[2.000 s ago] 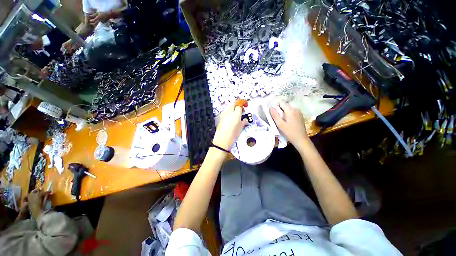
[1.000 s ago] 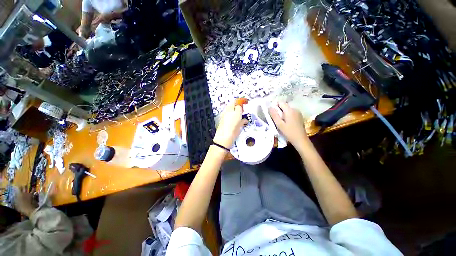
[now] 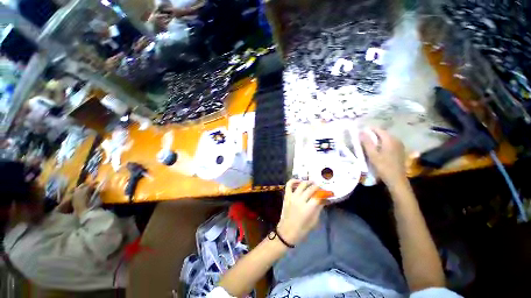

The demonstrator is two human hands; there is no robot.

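A white plastic housing (image 3: 343, 179) lies in front of me at the bench edge, its round base with the centre hole towards me and a small dark opening further up. My left hand (image 3: 303, 204) grips its near left rim, with an orange patch at the fingers. My right hand (image 3: 384, 152) is at its right side by a white upright piece; the fingertips are blurred, and whether they grip it is hard to tell.
A black parts tray (image 3: 269, 128) and stacked white housings (image 3: 220, 158) are left. White parts (image 3: 326, 105) lie behind. A black glue gun (image 3: 460, 137) is right, a smaller one (image 3: 134, 179) far left. A carton of housings (image 3: 212, 256) is below; a person (image 3: 70, 244) sits left.
The view has swung left, so the bench appears further right. My left hand has moved from the housing's upper left to its near rim, uncovering the small dark opening.
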